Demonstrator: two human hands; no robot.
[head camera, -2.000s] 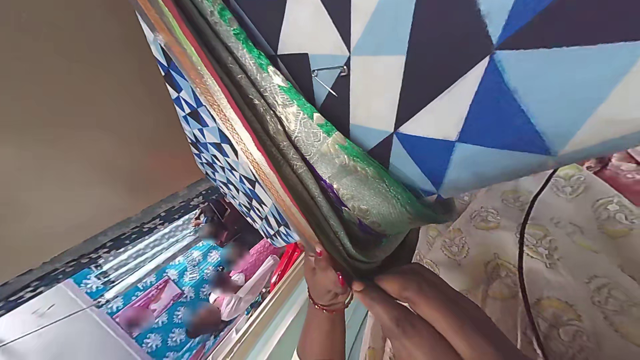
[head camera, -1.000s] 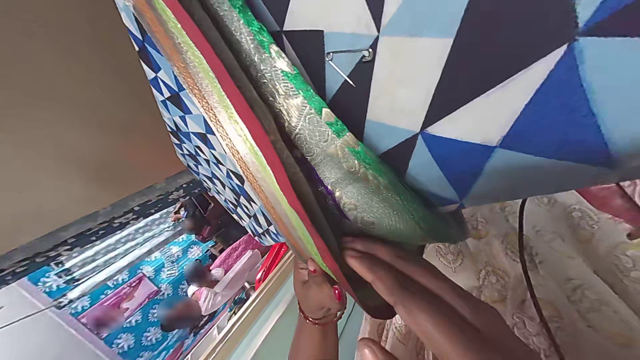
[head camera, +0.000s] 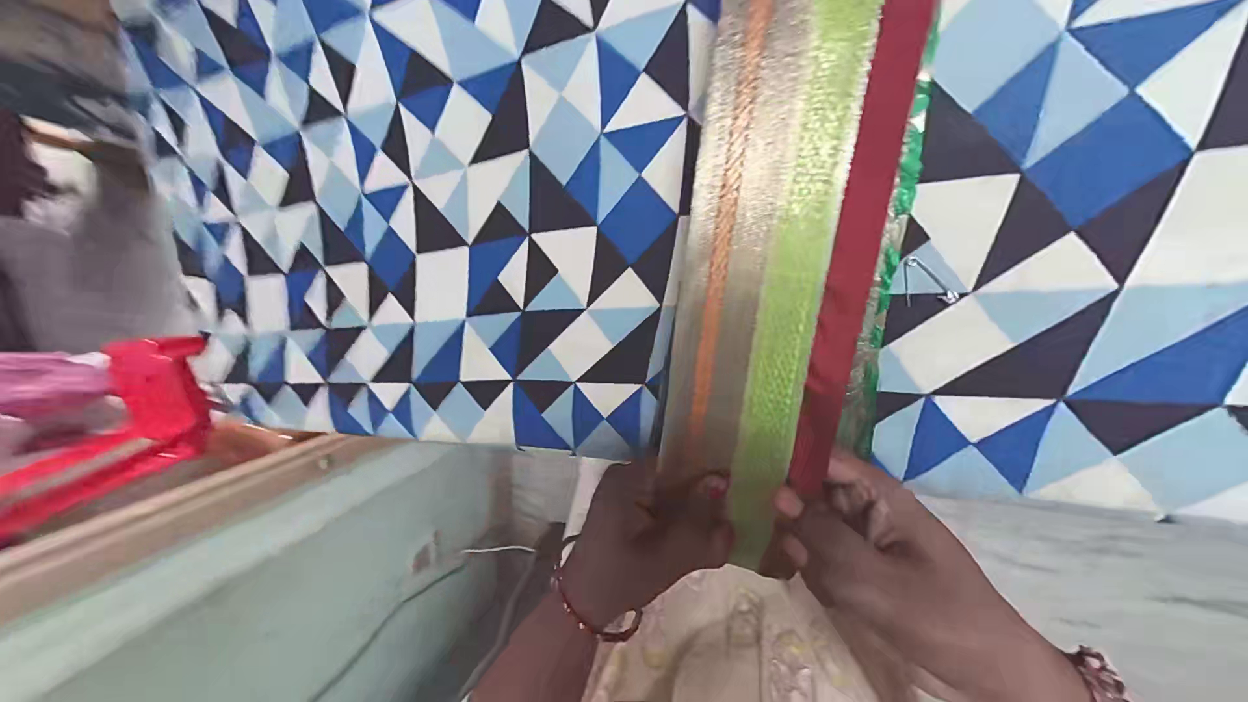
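Note:
A long folded strip of fabric (head camera: 770, 292), with silver, orange, lime-green and red bands, hangs down the middle of the view. My left hand (head camera: 648, 531), with a bangle at the wrist, grips its lower end on the silver and orange side. On the red side, my right hand (head camera: 868, 546) pinches the lower edge between thumb and fingers. A green and silver brocade edge (head camera: 887, 273) shows behind the red band. To its right, a metal safety pin (head camera: 931, 280) is on the cloth with blue, black and white triangles (head camera: 1033, 341).
The triangle-patterned cloth (head camera: 439, 244) also spreads left of the strip. A bright red object (head camera: 161, 400), perhaps a plastic chair, stands at the far left above a pale green low wall (head camera: 322, 546). Thin cables run beside it. Cream patterned fabric (head camera: 731, 634) lies below my hands.
The strip's coloured bands now face me, where the green and silver brocade showed widely before. My hands have come to grip both sides of its lower end. The view has turned.

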